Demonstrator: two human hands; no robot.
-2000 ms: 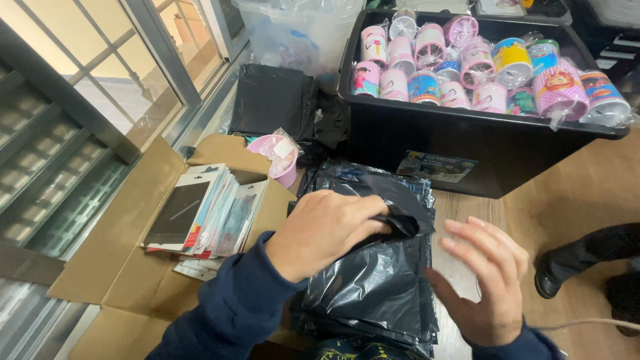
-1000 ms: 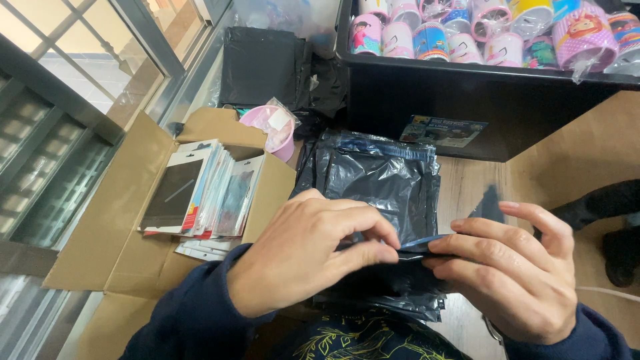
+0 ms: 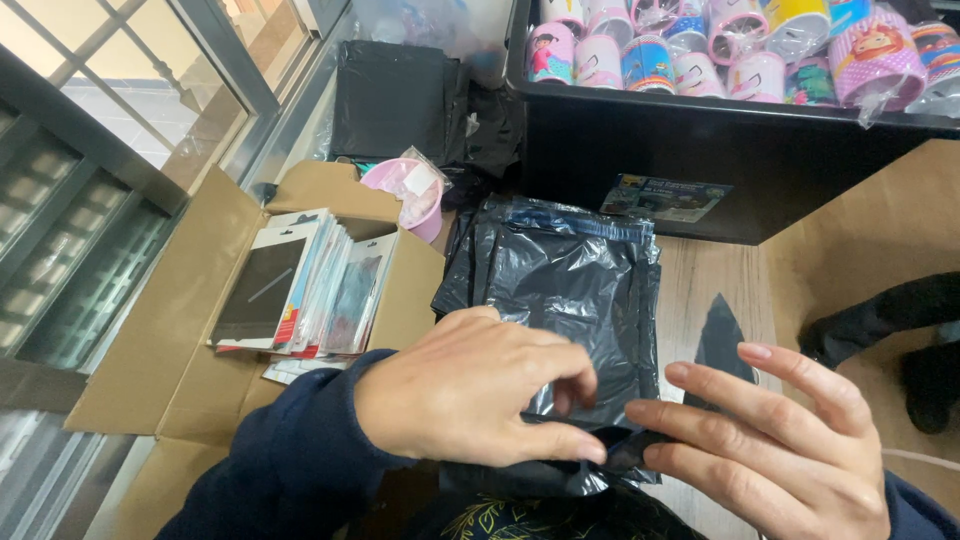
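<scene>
Several black plastic bags (image 3: 570, 300) lie stacked on a light wood-look surface in front of me. My left hand (image 3: 487, 390) rests over the near end of the stack, its thumb on the rolled or gathered black plastic edge (image 3: 626, 444) and its index finger bent above. From the right, my right hand (image 3: 780, 442) touches the same dark edge with its fingertips, the fingers spread. Whether either hand pinches the plastic is hard to see. A dark pointed piece (image 3: 720, 337) shows behind the right fingers; what it is cannot be told.
To the left, an open cardboard box (image 3: 165, 315) holds packaged flat items (image 3: 262, 289). Behind it are a pink plastic cup (image 3: 427, 221) and more black bags (image 3: 390, 101). A black plastic tub (image 3: 675, 135) of wrapped, printed containers (image 3: 649, 64) stands at the back. Someone's dark-clothed leg (image 3: 885, 307) is at right.
Both hands have moved toward the near end of the stack, from its far part two seconds ago. The left index finger has lifted from the plastic since one second ago. The view has shifted.
</scene>
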